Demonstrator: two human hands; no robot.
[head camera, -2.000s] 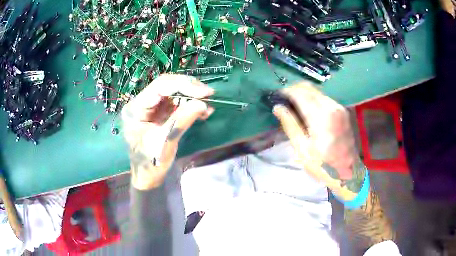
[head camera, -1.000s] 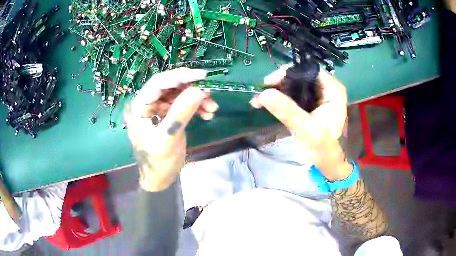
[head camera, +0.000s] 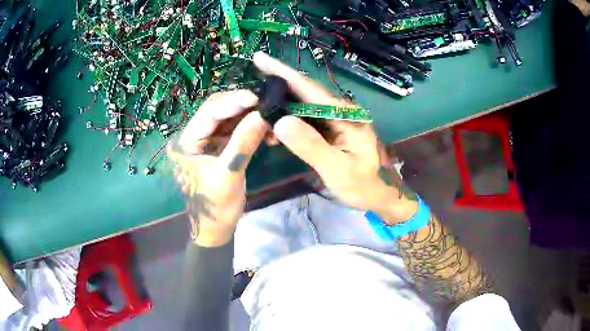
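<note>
My left hand (head camera: 223, 152) and my right hand (head camera: 336, 145) meet above the green table's front part. Between their fingertips is a black plastic housing (head camera: 273, 97), blurred and seen partly end-on. My left fingers grip its left side and my right thumb and fingers touch its right side. A narrow green circuit board (head camera: 333, 112) lies across my right fingers and points to the right. Its left end is beside the housing; whether it sits inside cannot be told. Fingers hide parts of both.
A heap of green circuit boards (head camera: 184, 64) with red wires lies behind my hands. Black housings (head camera: 29, 103) are heaped at the far left. Fitted black units (head camera: 388, 48) lie at the back right. Red stools (head camera: 485, 165) stand below the table edge. A person in dark clothing is at the right.
My right hand has moved left against my left hand, with the black housing. The green board, earlier stretched between both hands, now lies at my right hand and points right.
</note>
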